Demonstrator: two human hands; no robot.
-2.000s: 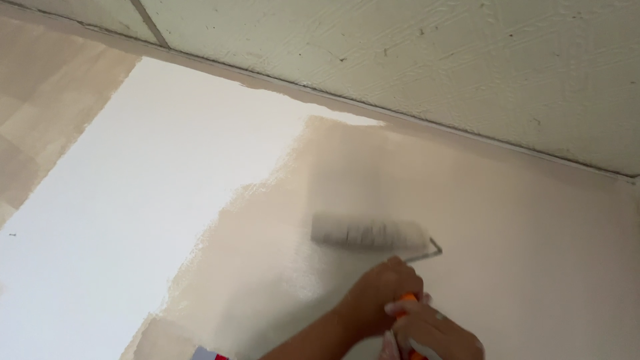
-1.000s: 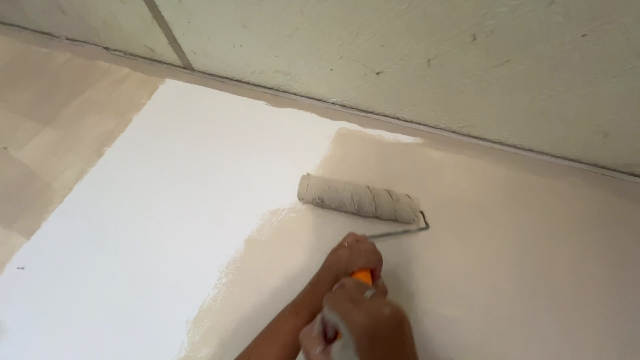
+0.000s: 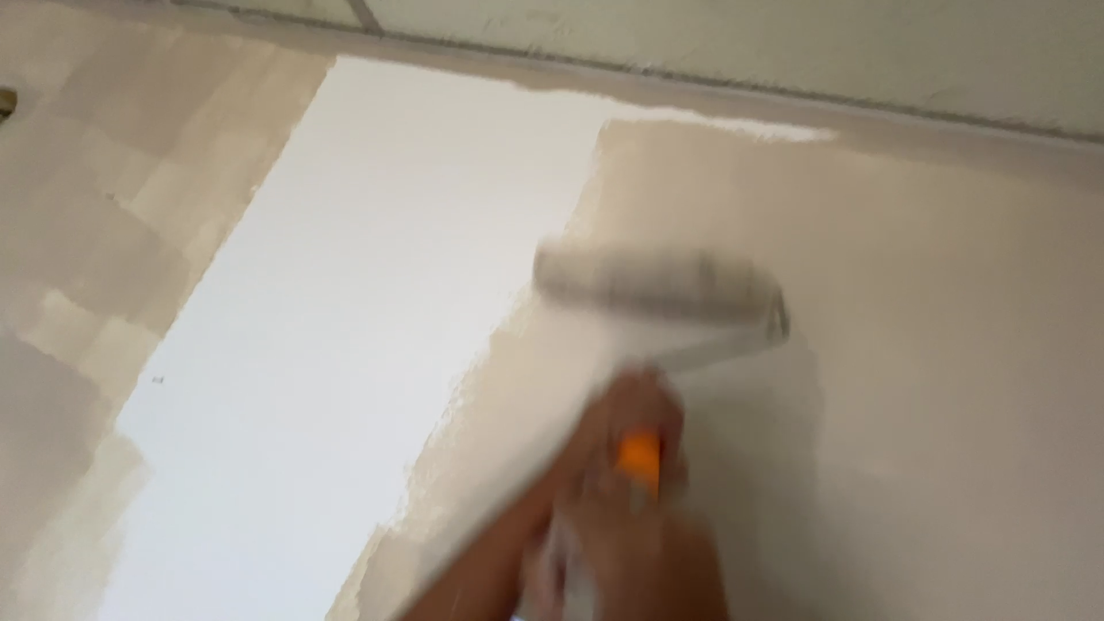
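Observation:
A paint roller (image 3: 660, 285) with a beige-coated sleeve lies against the wall at mid-frame, blurred by motion. Its wire frame runs from the sleeve's right end down to an orange handle (image 3: 638, 457). My left hand (image 3: 640, 410) is closed around the upper part of the handle. Lower down, my right hand (image 3: 634, 539) grips the same handle; its fingers are partly blurred. The roller spans the ragged border between a white strip (image 3: 345, 285) and the beige painted area (image 3: 931, 345) on its right.
A pale textured ceiling (image 3: 733, 39) meets the wall along a dark edge at the top. Patchy beige wall (image 3: 129, 172) lies left of the white strip. A small dark object (image 3: 7, 103) shows at the far left edge.
The roller has moved along the wall, with both hands staying on its handle. Beside the white strip the beige area looks much the same. The view has shifted somewhat.

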